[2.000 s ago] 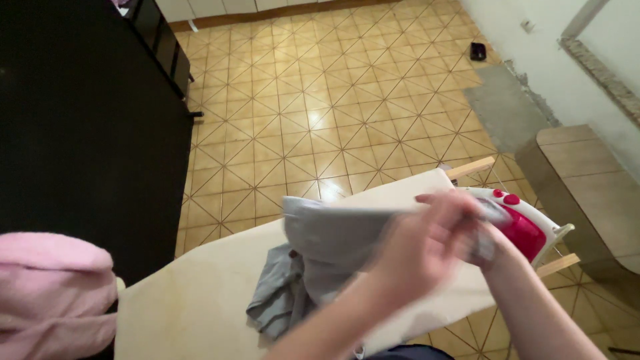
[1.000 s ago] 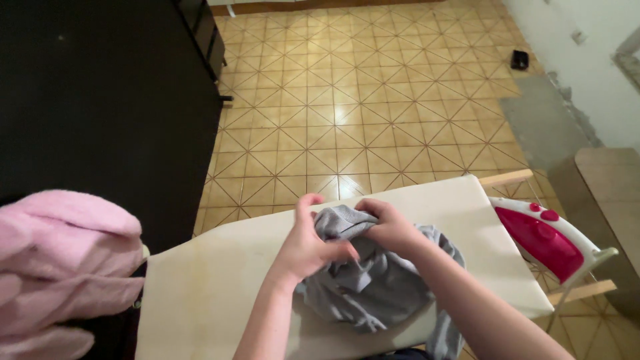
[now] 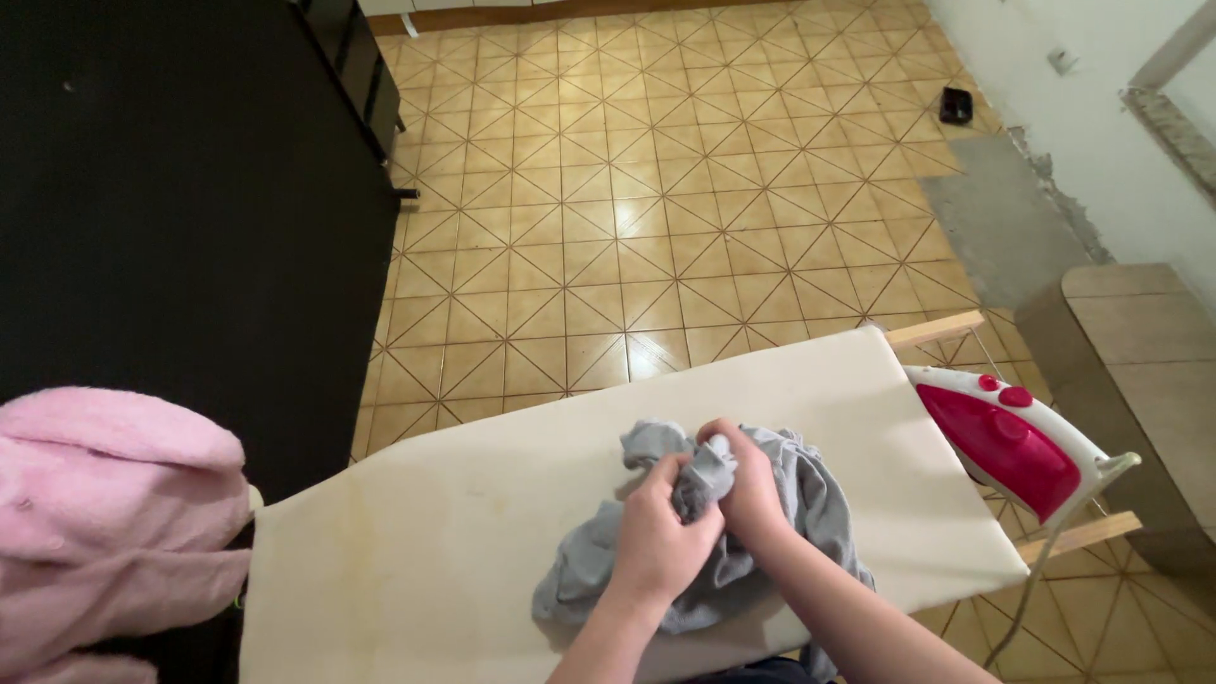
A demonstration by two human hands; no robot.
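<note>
A crumpled grey cloth garment (image 3: 817, 484) lies bunched on the cream-covered ironing board (image 3: 456, 513). Both hands grip a gathered part of it, close together just above the board. My left hand (image 3: 665, 532) has its fingers and thumb around the bunched fabric from the left. On the right side of the same bunch, my right hand (image 3: 750, 480) is closed on the cloth. The rest of the garment spreads around and under my hands, and one part hangs over the near edge. Its exact shape is hidden by the folds.
A white and red clothes iron (image 3: 1007, 437) rests at the board's right end, its cord (image 3: 1031, 589) hanging down. Pink fluffy fabric (image 3: 114, 484) is at the left, beside a large black piece of furniture (image 3: 180, 218). A tiled bench-like block (image 3: 1140, 361) stands at the right.
Two seconds ago the grey garment was partly stretched out and my hands were nearer the iron. Now it is bunched up, and my hands are together on a gathered part.
</note>
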